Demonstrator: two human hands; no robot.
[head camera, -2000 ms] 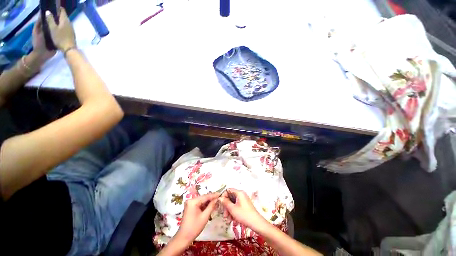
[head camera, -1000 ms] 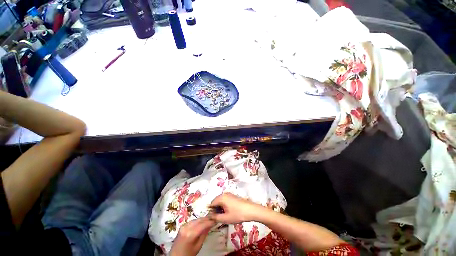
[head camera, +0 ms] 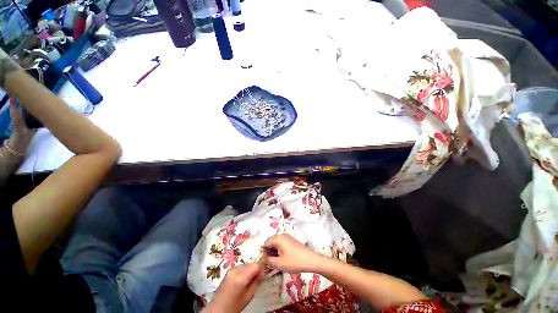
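The floral garment (head camera: 229, 235), off-white with pink-red flowers, lies bunched on my lap below the table edge. My left hand (head camera: 240, 284) pinches cloth of the garment near its middle. My right hand (head camera: 287, 254) is just above and to the right of it, fingertips together over the cloth, with a small dark spot at the fingertips that I cannot identify. No needle or thread can be made out. The dark-blue tray (head camera: 236, 121) with many small round pieces stands on the white table.
The white table (head camera: 183, 122) bears a red pen (head camera: 147, 74), a dark bottle (head camera: 175, 23) and a dark-blue cylinder (head camera: 222, 36). More floral cloth (head camera: 435, 92) hangs over the right end. A person in jeans (head camera: 144, 257) sits at left, an arm over the table.
Over two seconds my view shifts, so the table things sit further left. My right hand has moved above my left hand. The person's forearm at left has moved.
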